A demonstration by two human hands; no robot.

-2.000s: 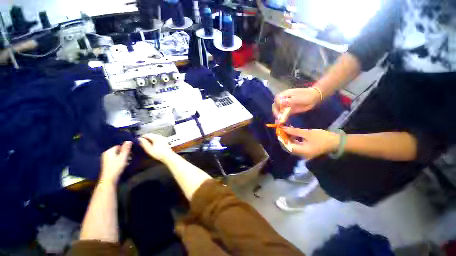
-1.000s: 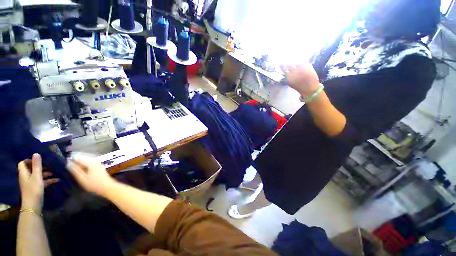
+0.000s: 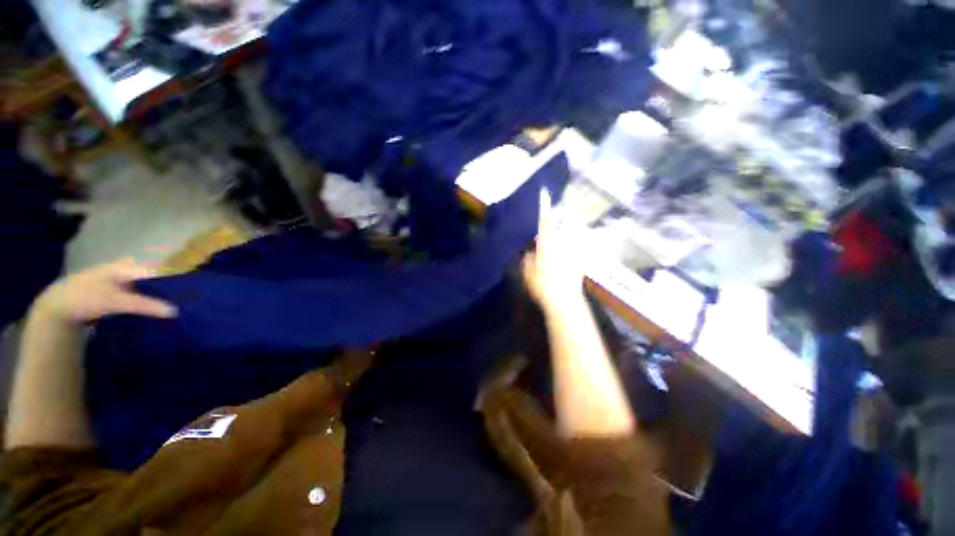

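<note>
A navy garment piece (image 3: 325, 293) is stretched across my lap, from the left up to the table edge near the overlock machine (image 3: 649, 199), which is badly blurred. My left hand (image 3: 110, 293) lies on the cloth's left end, with thumb and fingers at its upper edge. My right hand (image 3: 550, 262) is at the cloth's right end, beside the machine, blurred; its grip is hard to make out.
A large navy garment pile (image 3: 440, 73) lies beyond the cloth. The white machine table (image 3: 733, 356) with a brown edge and a dark strap (image 3: 704, 311) is at right. Another table (image 3: 120, 89) stands upper left. Navy cloth (image 3: 838, 419) hangs at lower right.
The view has swung left and down. My left hand has moved far from my right, and the navy cloth is now spread between them. The other person is out of view.
</note>
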